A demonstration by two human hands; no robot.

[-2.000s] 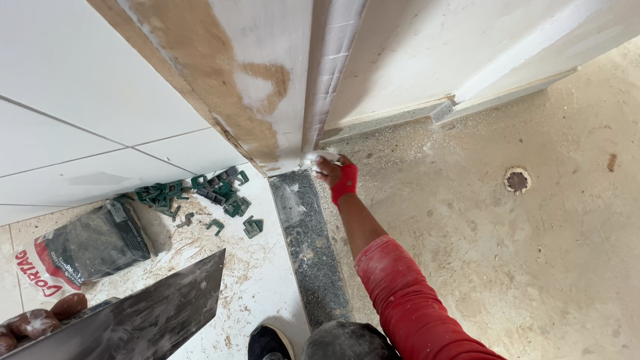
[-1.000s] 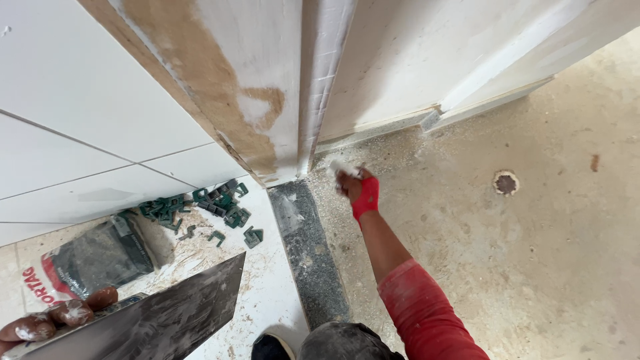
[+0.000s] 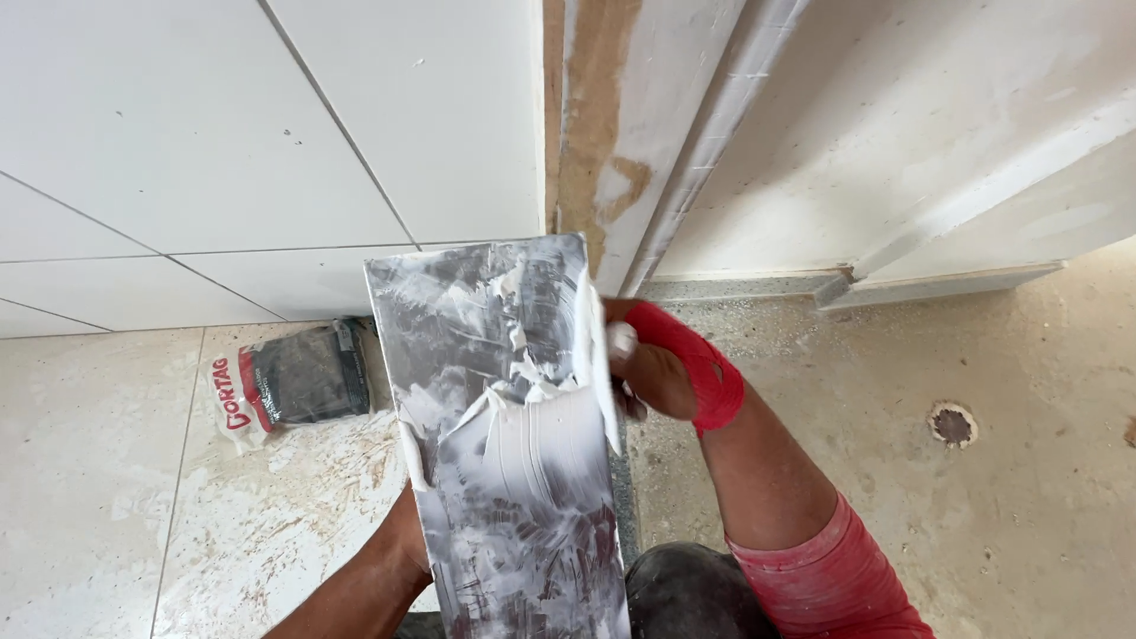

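Observation:
A long flat metal blade [image 3: 515, 532], smeared with white paste, stands in the middle of the view with a thicker ridge of paste across it. Its underside hides most of my left hand; the left wrist [image 3: 413, 537] comes up behind the left edge. At the blade's right edge is my right hand [image 3: 655, 368], with a red wrap round the palm and wrist and white paste on a fingertip. A strip of paste lies along that edge, beside the fingers. Whether a small tool is in the right hand is hidden.
A torn plastic bag [image 3: 311, 377] lies on the tiled floor by the white tiled wall [image 3: 311, 204]. Ahead stands a door frame [image 3: 612, 115] with patchy filler. A drain hole [image 3: 952, 424] is in the rough floor at right, and my knee [image 3: 697, 590] shows below.
My right hand has come back from the foot of the door frame to the blade. The blade has moved from the lower left to the middle, its paste-covered face now in view.

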